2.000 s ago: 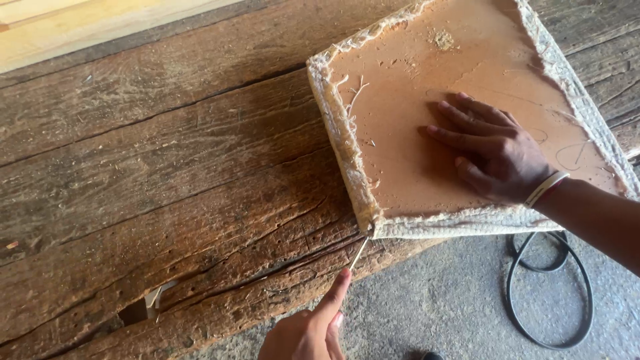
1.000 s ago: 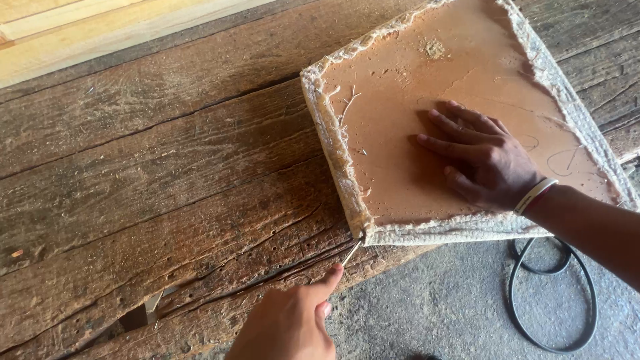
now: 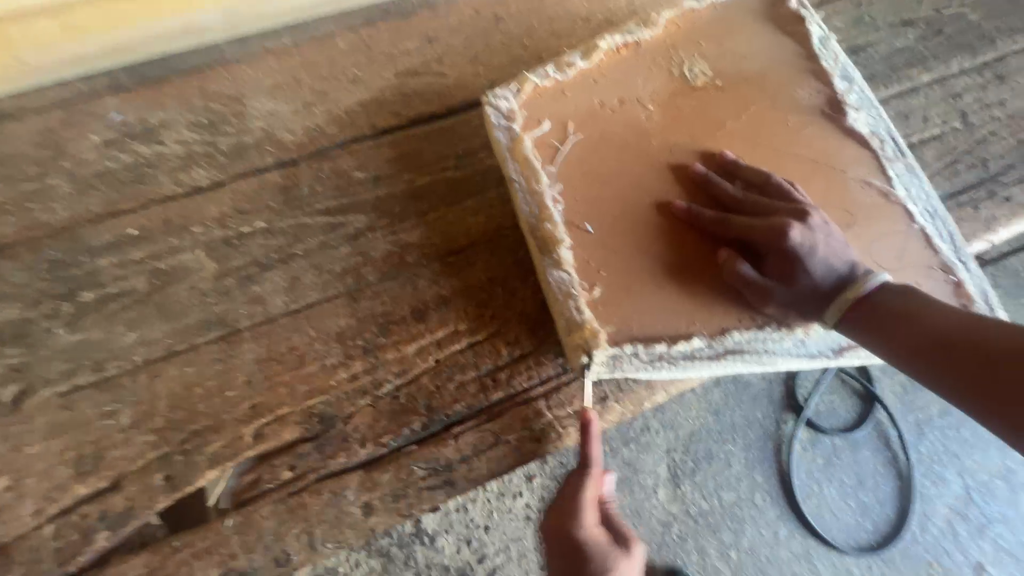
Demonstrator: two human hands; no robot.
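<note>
A square panel with a brown, smooth face (image 3: pixel 640 280) lies at a slant, its edges wrapped in whitish, frayed fabric (image 3: pixel 552 240). My right hand (image 3: pixel 768 232) rests flat on the brown face, fingers spread, a pale band at the wrist. Below the panel's lower left corner is my left hand (image 3: pixel 592 504), closed around a thin, flat, light-coloured tool (image 3: pixel 588 390), index finger stretched along it. The tool's tip meets the fabric at that corner; its handle is hidden in the hand.
The panel lies on a worn bench of rough wooden planks (image 3: pixel 240 240) with cracks and a hole near its front edge. Pale boards (image 3: pixel 160 32) lie along the top left. A dark looped cable (image 3: pixel 908 488) is on the grey concrete floor (image 3: pixel 704 464).
My left hand has moved rightward to directly below the corner, and the tool, slanted before, now points nearly straight up. My right hand stays on the panel.
</note>
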